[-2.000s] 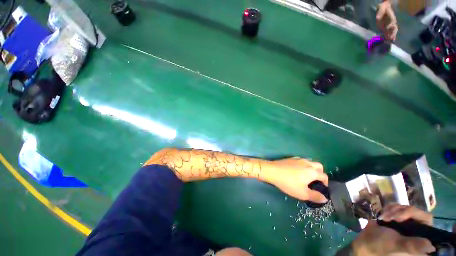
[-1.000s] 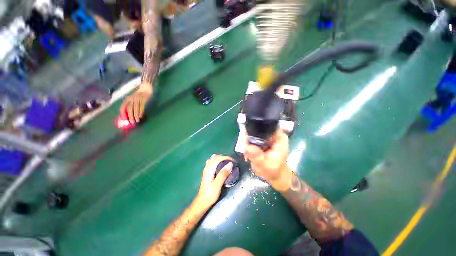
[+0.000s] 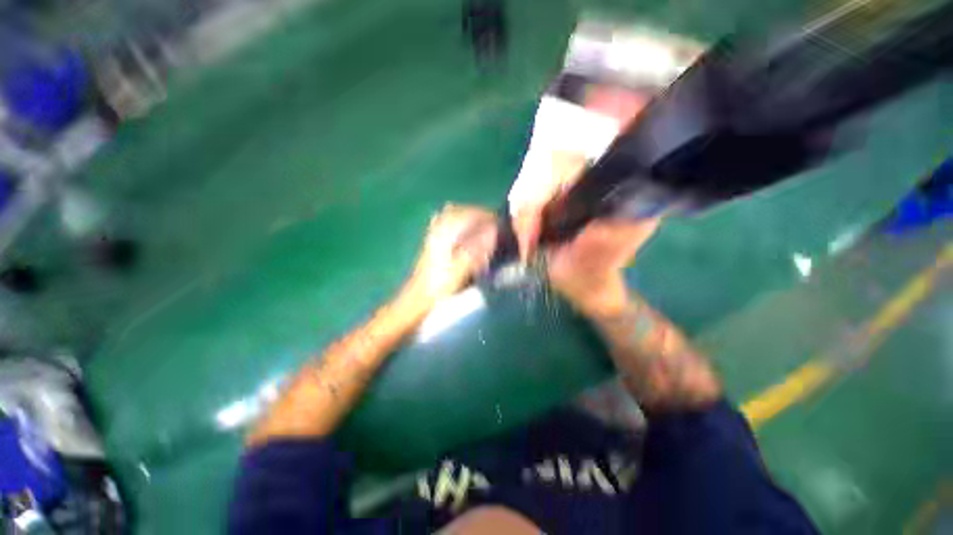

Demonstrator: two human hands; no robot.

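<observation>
The frame is blurred. My left hand [image 3: 457, 249] is closed around a small black unit [image 3: 506, 242] at the centre, of which only part shows. My right hand [image 3: 598, 256] grips the thick black electric screwdriver [image 3: 669, 141], which runs tilted from the unit towards the upper right. Its tip is at or close to the unit; contact cannot be told. The white screw feeder [image 3: 627, 54] stands behind my right hand, partly hidden by the screwdriver. A blurred patch of screws [image 3: 512, 277] lies just in front of my hands.
The green belt [image 3: 314, 251] runs across the view. A dark unit [image 3: 486, 31] is at the top centre, and blurred dark units [image 3: 113, 251] are at the left. A clear-white bag [image 3: 47, 402] and blue item lie lower left. A blue object [image 3: 928, 201] is at the right edge.
The view has shifted. The screwdriver has gone from upright to tilted, its tip end now beside the unit. My two hands have come close together. The neighbour's hand has left the view.
</observation>
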